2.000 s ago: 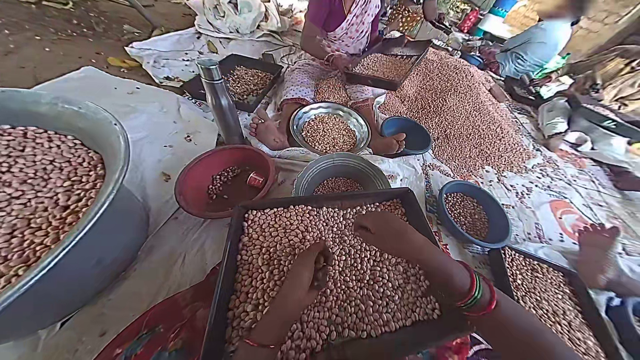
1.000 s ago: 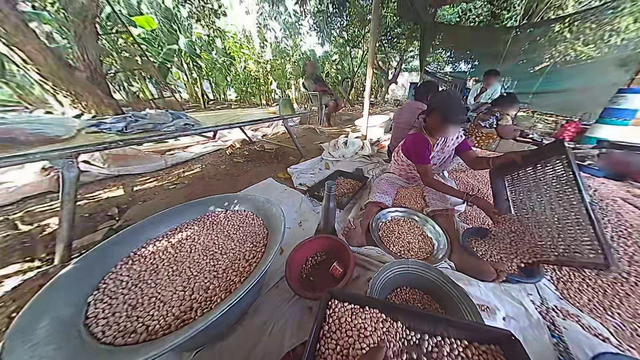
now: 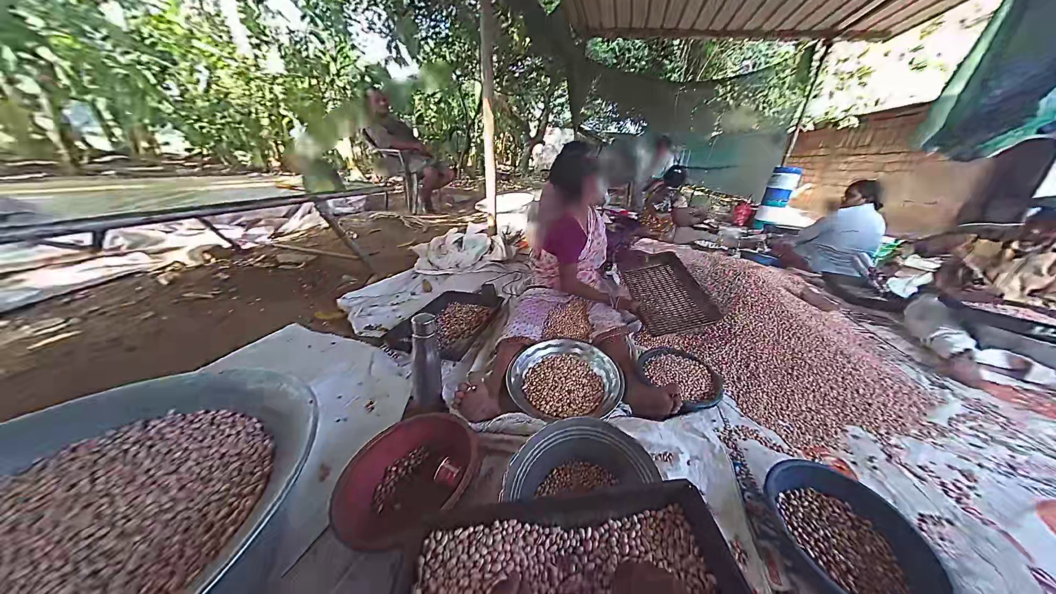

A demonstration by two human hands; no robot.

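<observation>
Directly before me, a black tray [image 3: 569,516] full of pale brown, speckled seeds or nuts [image 3: 561,549] is cut off by the bottom edge. Low over these seeds only the tops of my hands show: my left hand [image 3: 511,584] as a small dark patch, my right hand [image 3: 643,579] as a larger one. Their fingers and anything in them are hidden. Beyond the tray stands a grey ribbed basin [image 3: 577,437] with some seeds. A red bowl [image 3: 355,503], holding darker seeds and a small red container, is to its left.
A large metal basin [image 3: 301,412] of seeds fills the lower left; a steel bottle [image 3: 426,363] stands behind the red bowl. A blue bowl [image 3: 866,487] is at right. Opposite, a seated co-worker holds a black perforated crate [image 3: 668,293] near a steel bowl [image 3: 610,363] and a large seed heap [image 3: 792,355].
The view has tilted up, leaving my hands mostly out of frame. The co-worker's crate, raised and tipped a second ago, is lower. The small blue bowl beside them, earlier empty, now holds seeds.
</observation>
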